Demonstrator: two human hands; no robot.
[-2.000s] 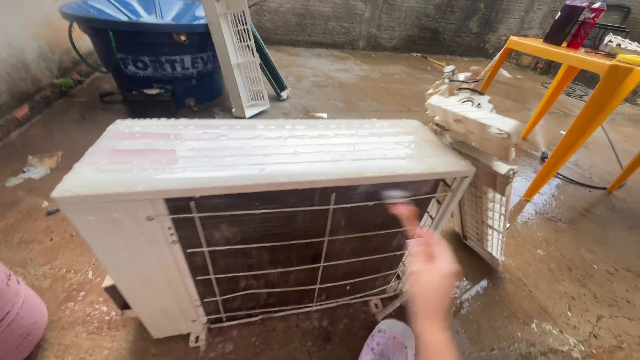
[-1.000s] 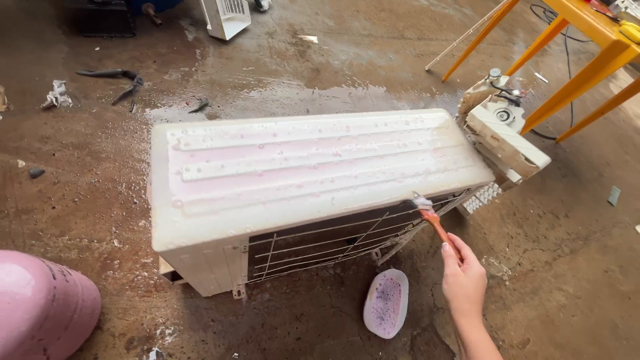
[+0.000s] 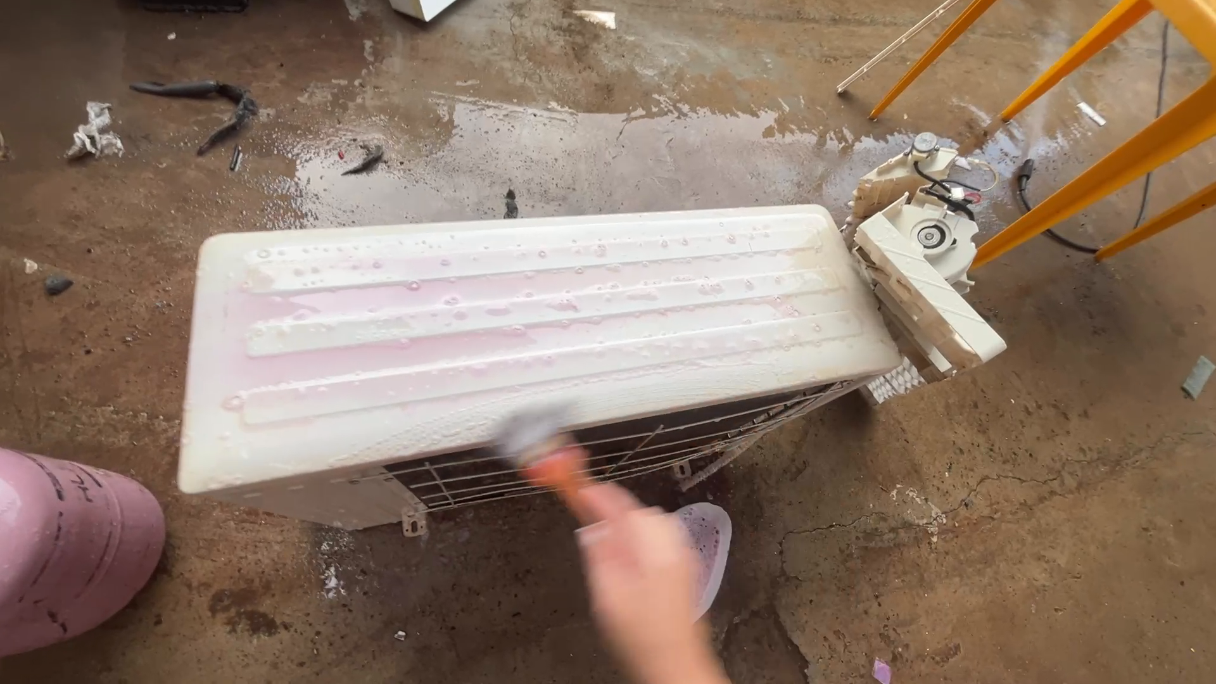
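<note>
My right hand (image 3: pixel 638 560), blurred by motion, grips the orange handle of a paintbrush (image 3: pixel 559 465). The bristles are at the near long edge of a white outdoor air-conditioner unit's casing (image 3: pixel 532 328). Pinkish liquid and foam bubbles lie along the ribbed panel that faces up. Below that edge a wire grille (image 3: pixel 494 475) covers a dark opening. Partly behind my hand, a plastic tub (image 3: pixel 714 532) with pink foamy liquid stands on the floor. My left hand is out of view.
A pink cylinder (image 3: pixel 81 551) stands at the left. White plastic parts with a motor and wires (image 3: pixel 926 271) adjoin the unit's right end, near yellow table legs (image 3: pixel 1092 180) and a black cable (image 3: pixel 1064 239). Black scraps (image 3: pixel 233 104) lie on the wet concrete floor (image 3: pixel 950 532).
The brush in my right hand has moved left along the casing's near edge, from close to its right end. The view has tilted down since the earliest frame.
</note>
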